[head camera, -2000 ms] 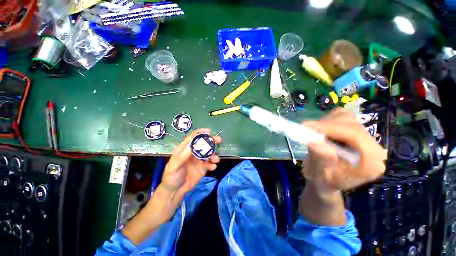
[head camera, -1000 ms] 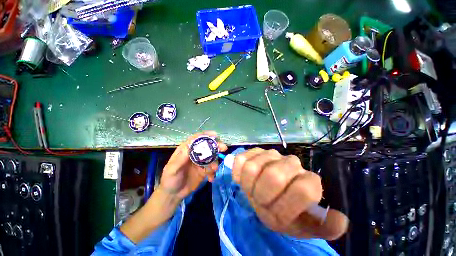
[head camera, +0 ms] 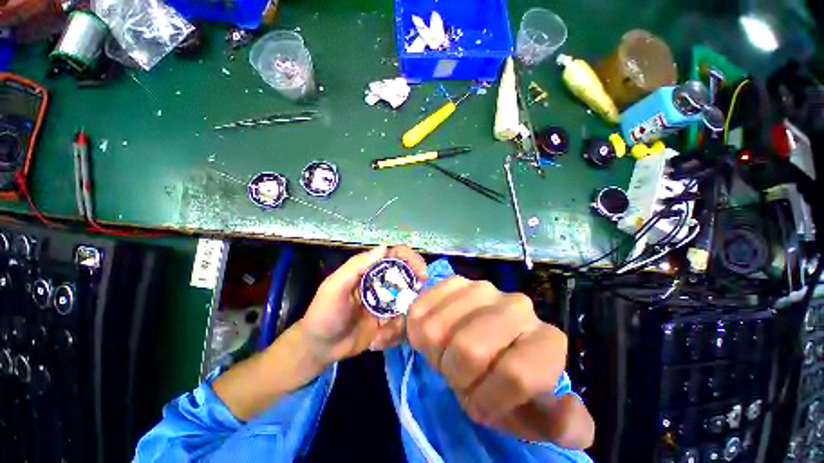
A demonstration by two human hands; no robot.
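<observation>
My left hand (head camera: 348, 312) holds a round module (head camera: 378, 277) with a dark ring, face up, just off the bench's front edge. My right hand (head camera: 492, 348) is closed around a white syringe, mostly hidden by the fingers. Its tip (head camera: 403, 301) reaches over the module's face at the right side; whether it touches cannot be told. Two more round modules, one at left (head camera: 268, 189) and one beside it (head camera: 320, 178), lie near the bench edge with thin wires by them.
Behind lie a yellow screwdriver (head camera: 429, 124), a yellow-and-black stick (head camera: 420, 158), dark tweezers (head camera: 465, 181), a tissue wad (head camera: 388, 92) and a blue bin (head camera: 452, 65). A multimeter (head camera: 18, 136) is at left. A blue bottle (head camera: 654, 114) and cables (head camera: 664, 212) are at right.
My right hand has come from the right to the module, and the syringe tip is now over its face. My left hand still holds the module. The view has shifted.
</observation>
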